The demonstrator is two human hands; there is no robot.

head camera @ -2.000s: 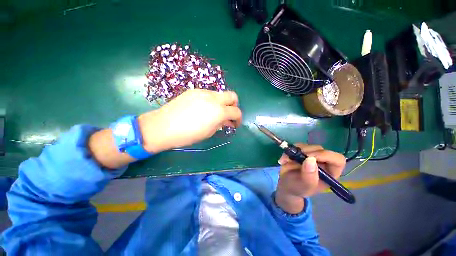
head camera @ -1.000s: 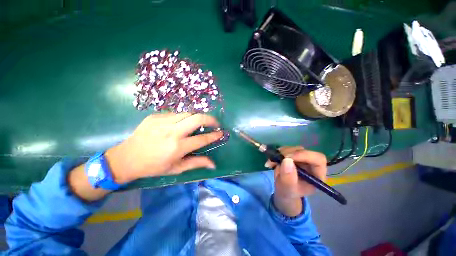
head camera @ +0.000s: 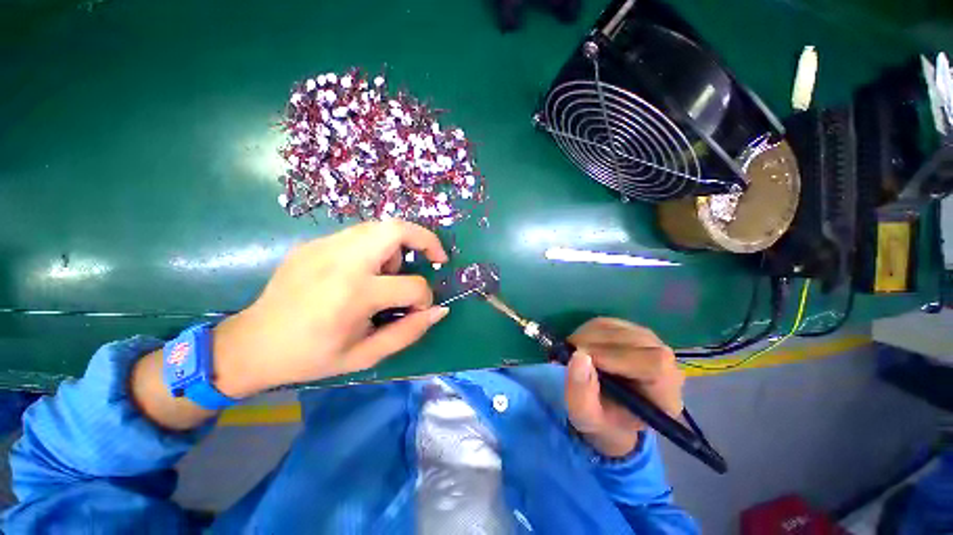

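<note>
My right hand (head camera: 624,385) holds a black soldering iron (head camera: 648,410) like a pen. Its metal tip is at a small dark piece (head camera: 478,277) on the green mat. My left hand (head camera: 332,296), with a blue wrist band, has thumb and index finger together on a thin silvery wire (head camera: 460,300) whose end is at that same piece. One or two tiny white discs show beside the left fingertips; whether the fingers hold one cannot be told. A loose pile of small white discs with red and dark leads (head camera: 378,152) lies beyond the left hand.
A black fan (head camera: 627,136) with a round wire guard stands right of the pile. Beside it are a brown pot (head camera: 779,199), a black unit with a yellow label (head camera: 893,256) and a pale upright stick (head camera: 805,78). Slim pale tweezers (head camera: 611,257) lie before the fan. Cables hang at the right.
The left hand has gone from beside the pile to the small dark piece, its thumb and finger closing on the wire. The iron's tip has come in to touch the piece. The camera view has shifted.
</note>
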